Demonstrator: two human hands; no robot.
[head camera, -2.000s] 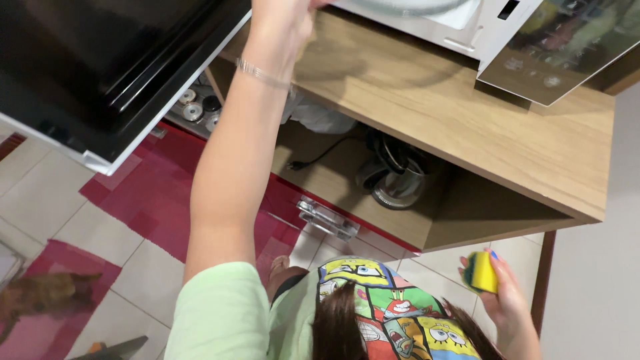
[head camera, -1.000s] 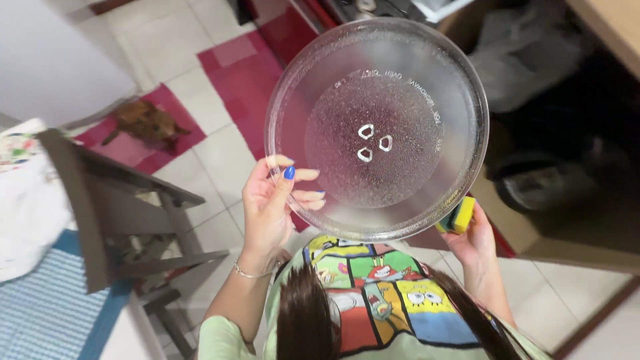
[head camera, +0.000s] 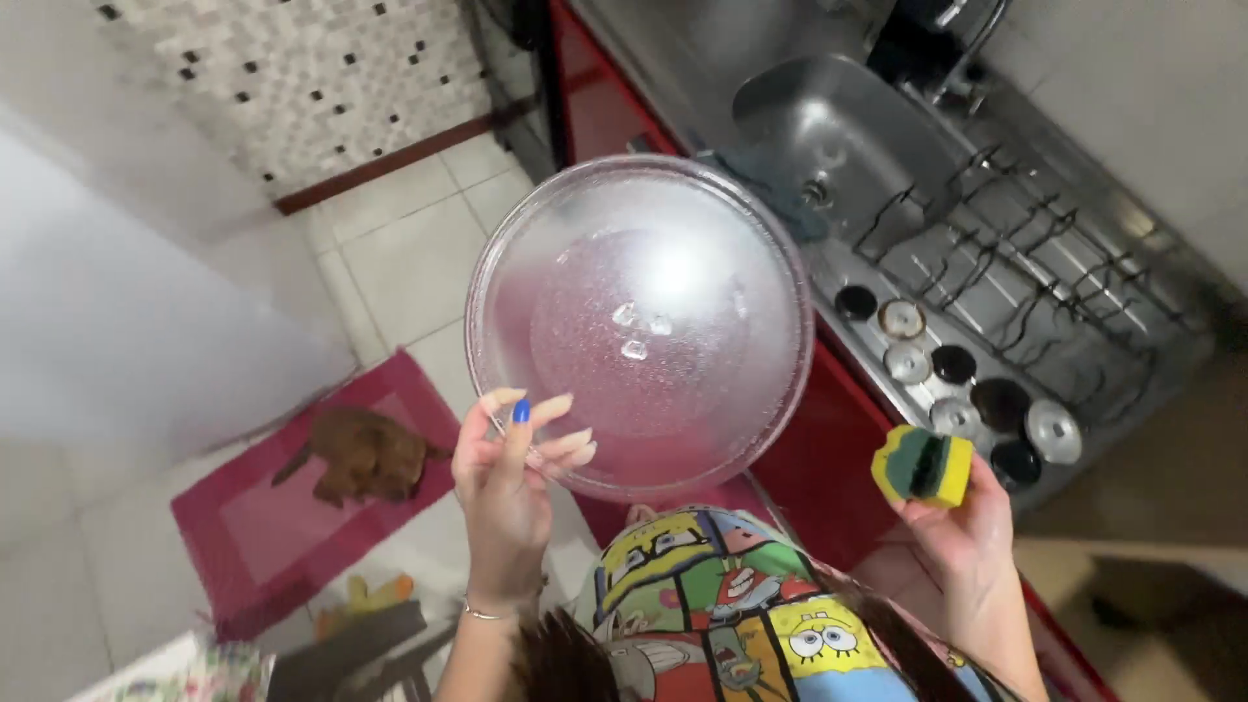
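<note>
A round glass microwave turntable plate (head camera: 639, 327) is held out at the centre, wet or speckled on its surface. My left hand (head camera: 512, 458) grips its lower left rim, thumb on top and fingers around the edge. In my right hand (head camera: 951, 517) is a yellow and green sponge (head camera: 921, 466), lower right of the plate and apart from it. Beyond the sponge, several burner caps and rings (head camera: 954, 364) lie on the steel counter.
A steel sink (head camera: 843, 136) with a faucet (head camera: 960, 68) is at upper right, a cloth (head camera: 780, 200) at its edge. Wire pan supports (head camera: 1024, 253) lie beside it. A brown animal (head camera: 366, 456) is on a red mat (head camera: 263, 526) at left. A chair (head camera: 346, 653) stands lower left.
The view has swung from the open cabinet and microwave to the sink. My right hand, at the plate's rim one second ago, is now apart from it with the sponge. My left hand still holds the plate.
</note>
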